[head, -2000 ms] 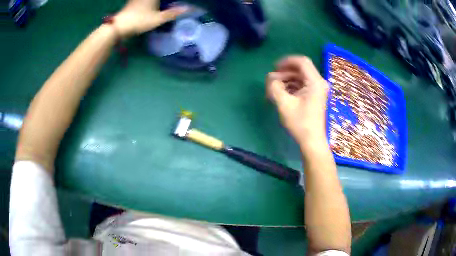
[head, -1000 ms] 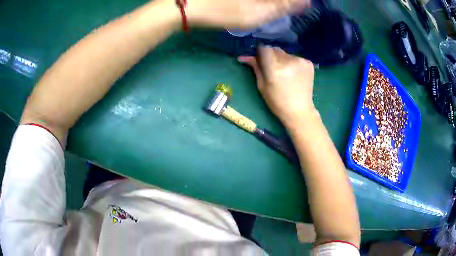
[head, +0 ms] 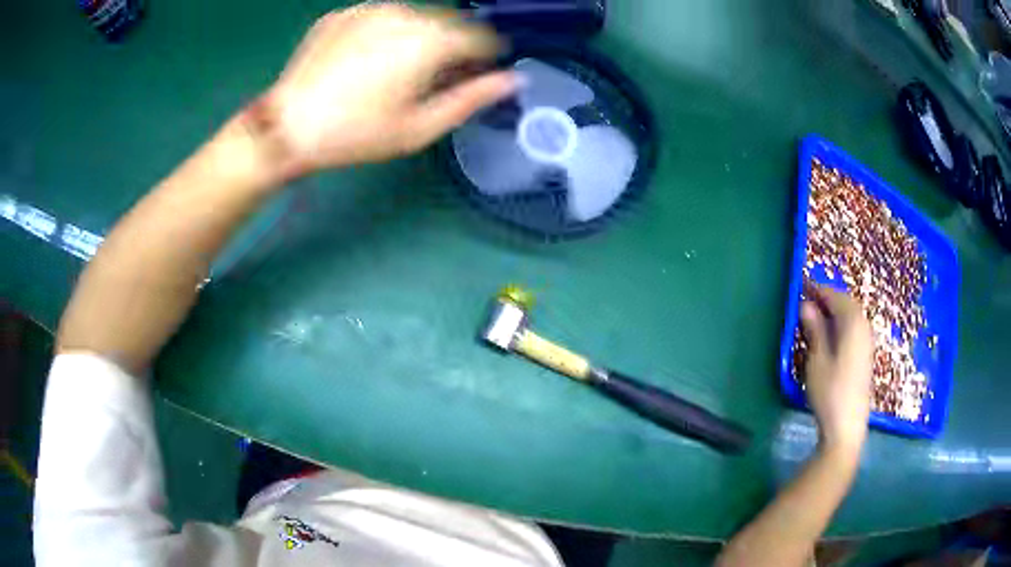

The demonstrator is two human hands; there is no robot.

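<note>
A round black fan [head: 604,183] with pale translucent blades and a white hub lies face up on the green bench, its dark base at the top edge. My left hand [head: 388,83] is at the fan's left rim, slightly blurred, thumb and fingers apart; whether it touches the rim is unclear. My right hand [head: 839,343] is in the blue tray [head: 942,332] with fingertips down among small copper-coloured pieces [head: 876,260]; whether it pinches one is hidden. A hammer [head: 599,377] with silver head, yellowish shaft and black grip lies between the hands.
The green bench [head: 366,377] has a curved front edge near my body. Black round fan units [head: 931,133] stand along the upper right. A blue, red and white can [head: 111,13] is at the upper left.
My right hand has moved from the fan into the blue tray. My left hand has drawn left, uncovering the blades. The fan now lies face up with its base at the far side.
</note>
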